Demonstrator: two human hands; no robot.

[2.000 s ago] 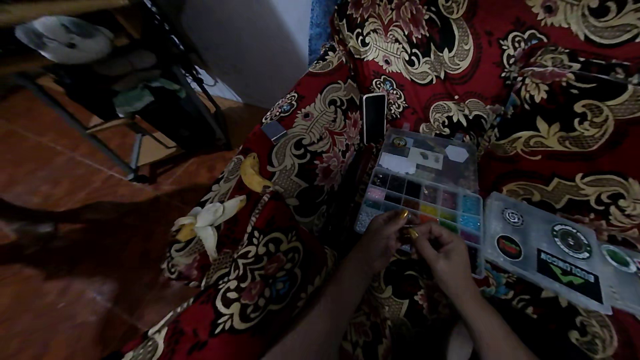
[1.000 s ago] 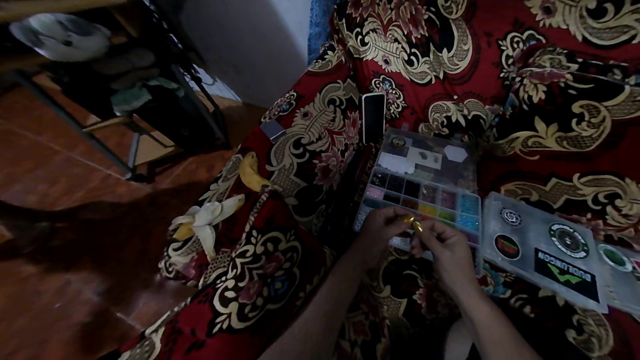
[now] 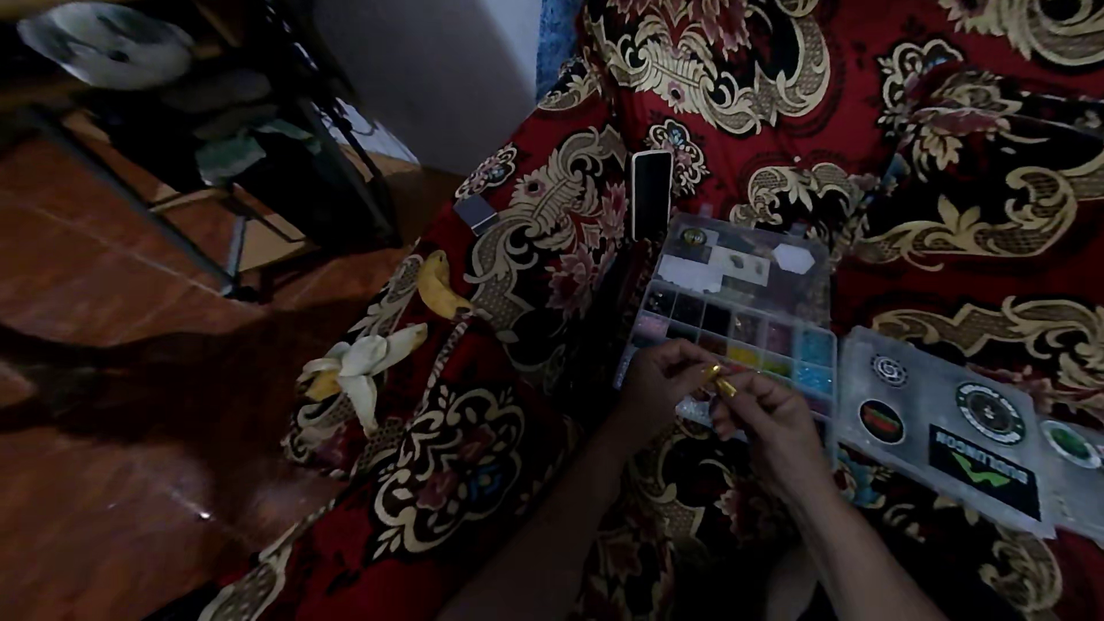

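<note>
My left hand (image 3: 662, 386) and my right hand (image 3: 768, 423) meet over the near edge of an open plastic bead organizer (image 3: 824, 289). Thumbs and forefingers are pinched close together, with golden nails showing. Whatever lies between the fingertips is too small and dim to make out. Compartments of the organizer hold beads in black, yellow (image 3: 743, 352), pink and light blue (image 3: 813, 347). Its raised transparent lid (image 3: 750, 228) has pale paper pieces on it. My hands hide part of the near compartments.
A closed plastic case (image 3: 914, 405) with stickers lies right of the organizer, another case (image 3: 1074, 466) beyond it. A smartphone (image 3: 651, 197) leans behind. A banana (image 3: 442, 289), a banana peel (image 3: 366, 362) and a small grey box (image 3: 476, 214) rest on the patterned sofa cover (image 3: 517, 362). A metal-framed shelf (image 3: 233, 250) stands left.
Both hands stay together over the organizer; the fingers have shifted slightly. The banana, peel, phone and cases have not moved.
</note>
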